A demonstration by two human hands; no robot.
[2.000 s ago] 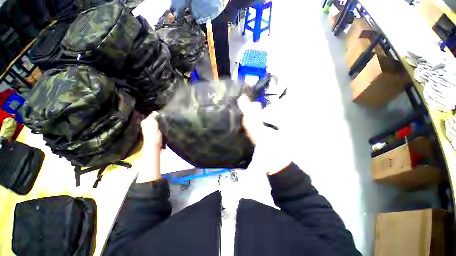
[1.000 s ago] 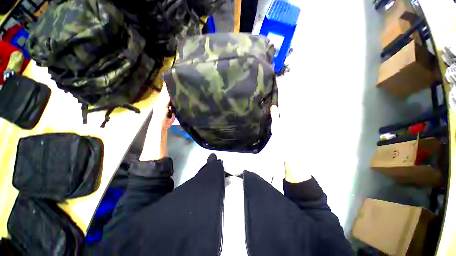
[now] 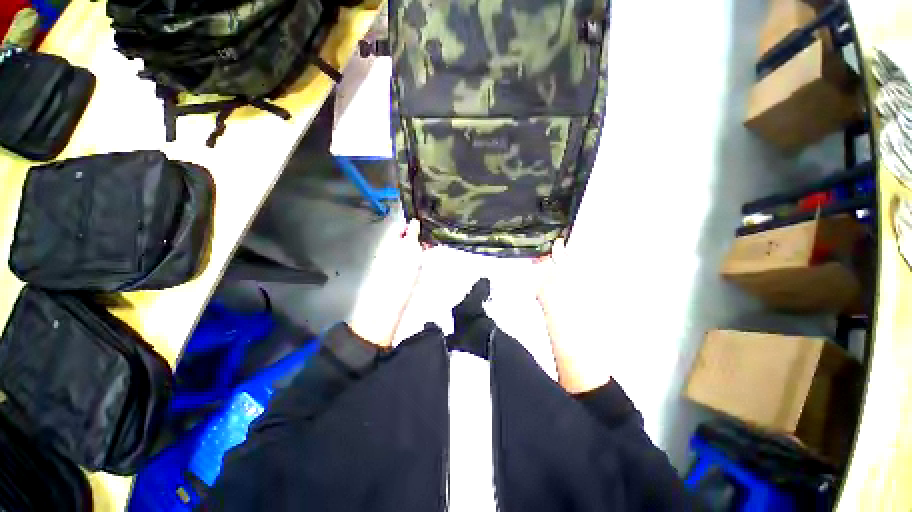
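Observation:
A camouflage backpack (image 3: 492, 130) hangs or stands straight in front of me, its top cut off by the upper edge of the picture. A horizontal seam crosses it, with a camouflage front pocket (image 3: 492, 165) below. My left hand (image 3: 412, 242) holds its lower left corner. My right hand (image 3: 553, 256) holds its lower right corner. Both hands are washed out by glare, and most fingers are hidden.
Black inside-out backpacks (image 3: 112, 220) lie on the pale yellow table (image 3: 265, 165) at left, with stacked camouflage backpacks (image 3: 225, 45) behind. A blue stool (image 3: 225, 435) is lower left. A blue-framed stand (image 3: 360, 125) is beyond. Cardboard boxes (image 3: 765, 385) are at right.
The backpack was blurred between my hands, then tilted and rounded. It now shows a flatter, longer panel and is higher in view. Both hands have moved to its bottom corners. The view has shifted down.

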